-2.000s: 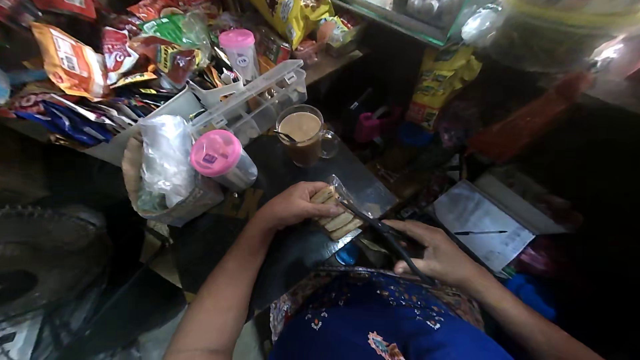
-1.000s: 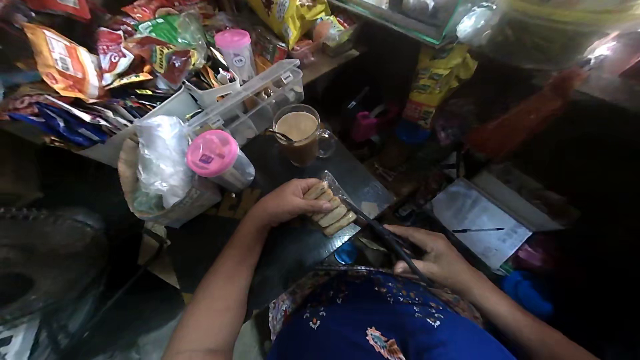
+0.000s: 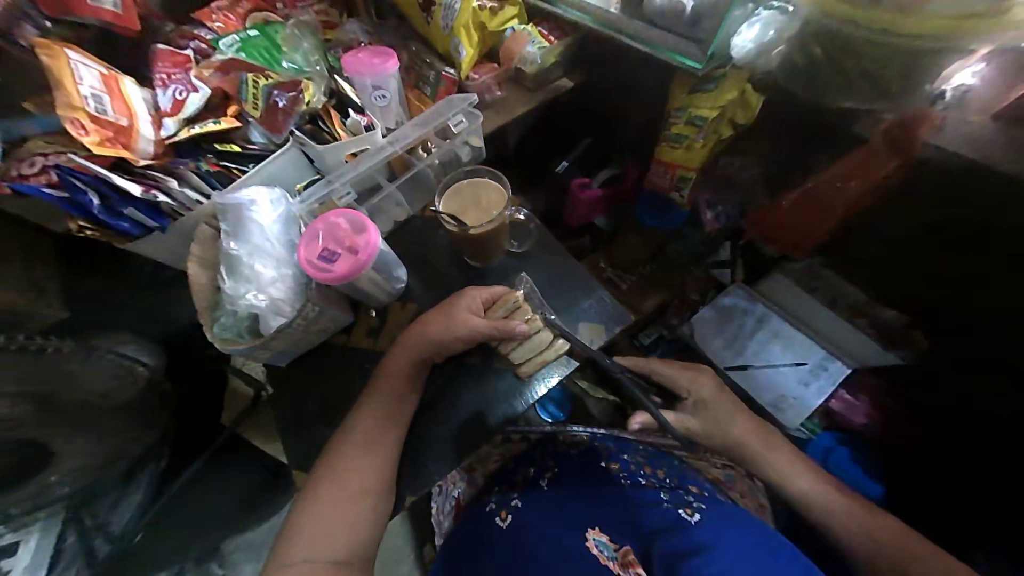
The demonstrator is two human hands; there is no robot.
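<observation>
My left hand holds a clear plastic pack of biscuits above the dark tabletop, thumb on top. In my right hand is a long dark tool, perhaps scissors or tongs; its tip meets the pack's right side. Its exact kind is too dark to tell. Beyond the pack stands a glass mug of milky coffee or tea with a spoon in it. A clear jar with a pink lid stands to the left of the mug.
A basket with clear plastic bags is at left, beside a clear compartment box. Snack packets crowd the upper left. A second pink-lidded jar stands behind. A pen lies on a notebook at right.
</observation>
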